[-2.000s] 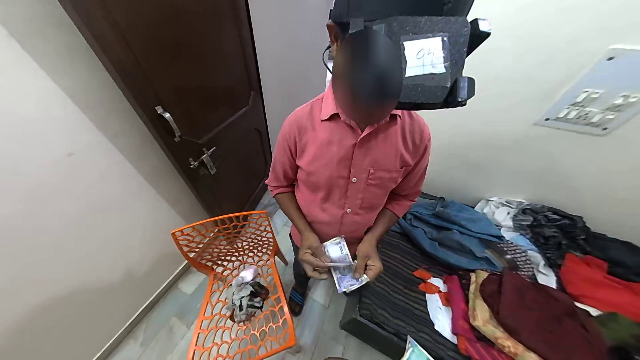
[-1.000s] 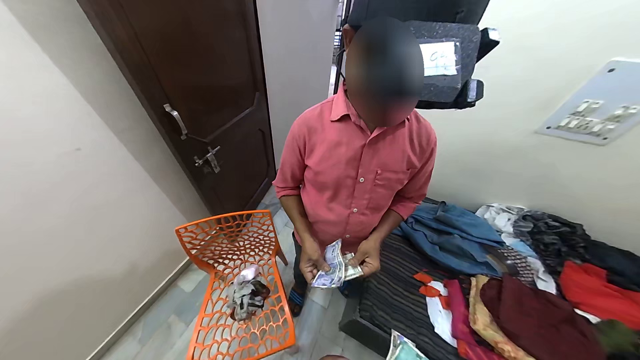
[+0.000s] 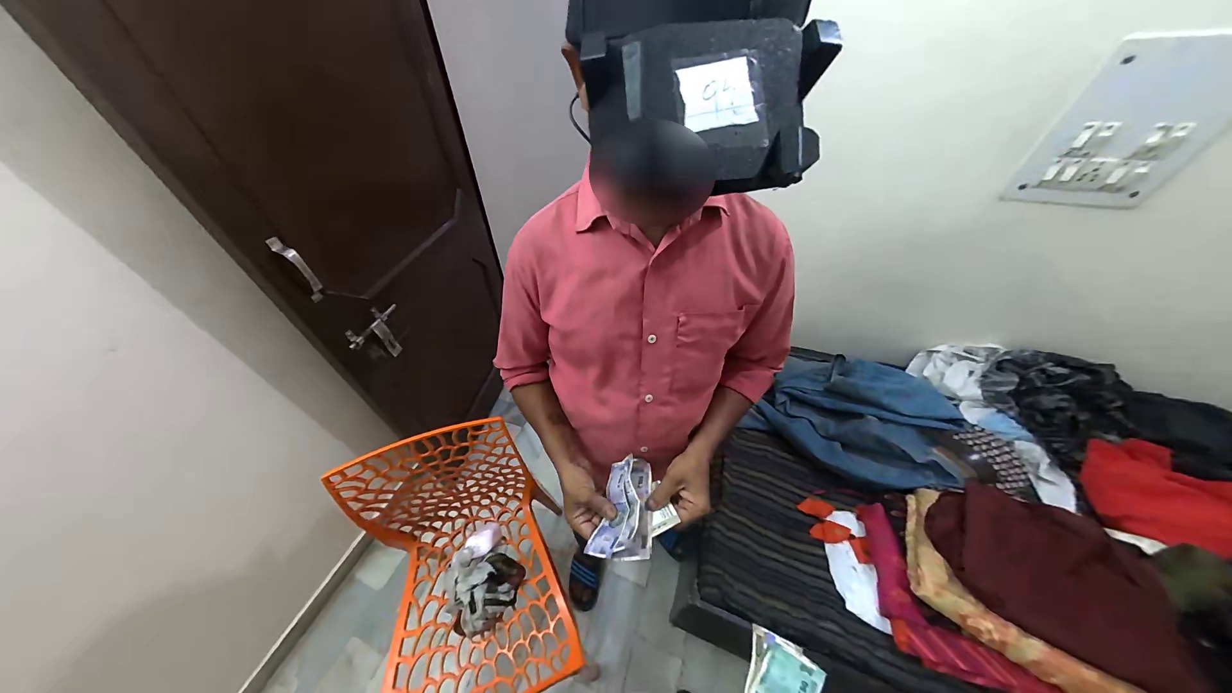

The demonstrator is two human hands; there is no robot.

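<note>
Neither my left hand nor my right hand can be seen. Banknotes (image 3: 784,664), one of them green, poke up at the bottom edge beside the bed; what holds them is outside the view. Facing me stands a person in a pink shirt (image 3: 645,327) with a black head-worn device (image 3: 707,96). That person holds several purple-grey banknotes (image 3: 628,510) fanned between both hands, and a paler note (image 3: 664,521) shows under the fingers on the right side of the view.
An orange plastic chair (image 3: 568,630) holds a crumpled grey cloth or bag (image 3: 481,589). At the right, a bed with a striped dark cover (image 3: 760,539) bears jeans (image 3: 857,414), maroon cloth (image 3: 1049,577) and other clothes. Behind are a brown door (image 3: 318,144) and a wall switchboard (image 3: 1107,135).
The other person's hands have shifted the purple-grey notes, which now stand more upright and overlap. The notes at the bottom edge show more than two seconds ago.
</note>
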